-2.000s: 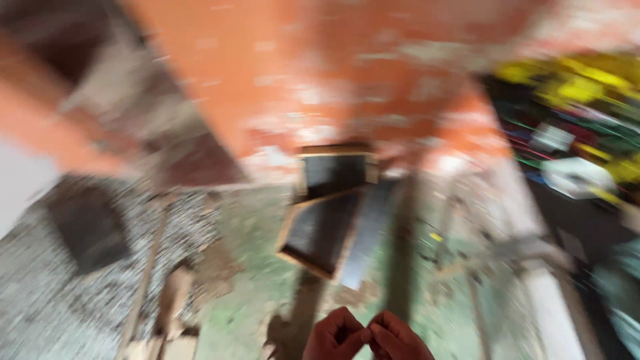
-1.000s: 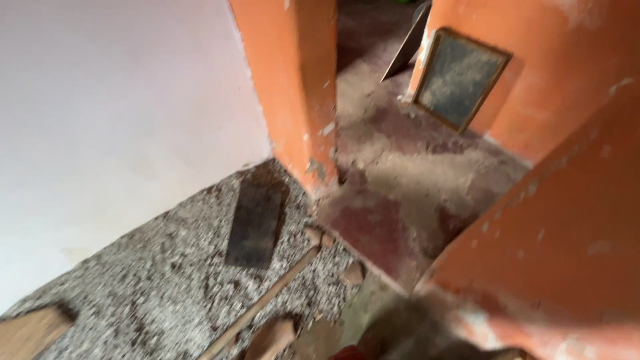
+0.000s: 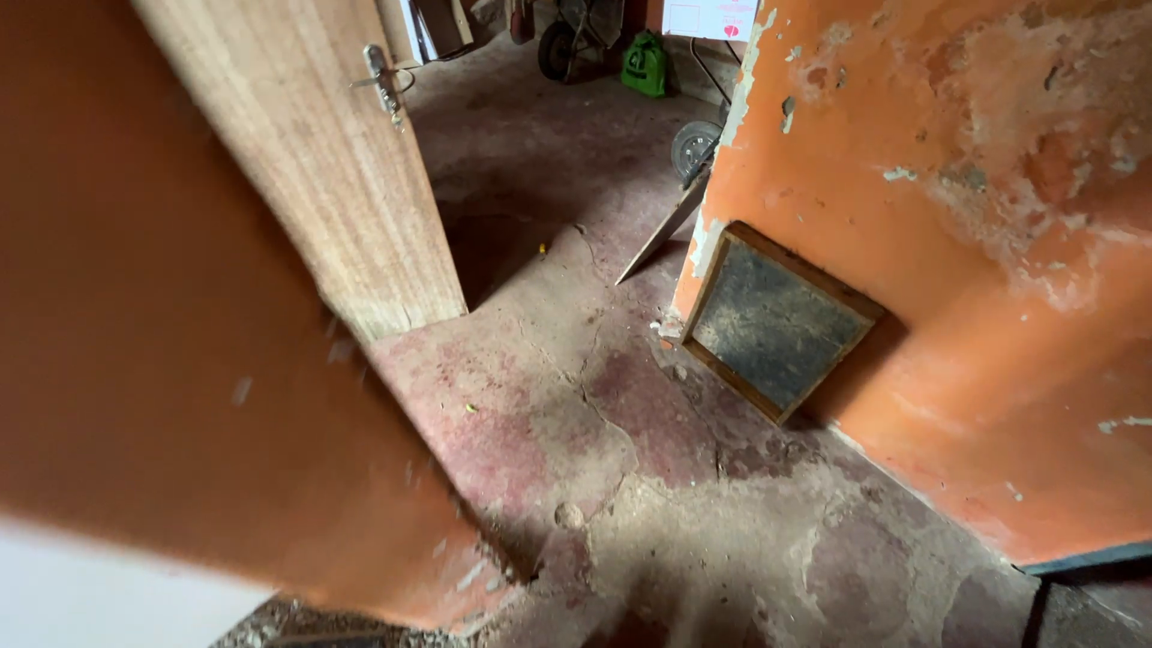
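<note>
Neither my left hand nor my right hand shows in the head view now; what they hold cannot be seen. A wood-framed panel with a dark, dusty face point(image 3: 781, 326) leans tilted against the orange wall point(image 3: 954, 270) at right. A thin flat board point(image 3: 664, 230) leans at the wall's corner. On the left, a light wooden door point(image 3: 328, 162) with a metal lever handle point(image 3: 382, 81) stands open. Worn red and grey concrete floor point(image 3: 576, 396) runs through the opening between the walls.
An orange wall edge point(image 3: 360, 468) is close on the left, with gravel point(image 3: 342, 621) at its foot. Farther back are a green bag point(image 3: 644, 65), a grey wheel point(image 3: 695, 149), a black wheel point(image 3: 556, 50) and a white box point(image 3: 709, 18) bearing print.
The view has swung from the green floor and framed panels to the doorway. Both hands, seen together at the bottom two seconds ago, are out of view now.
</note>
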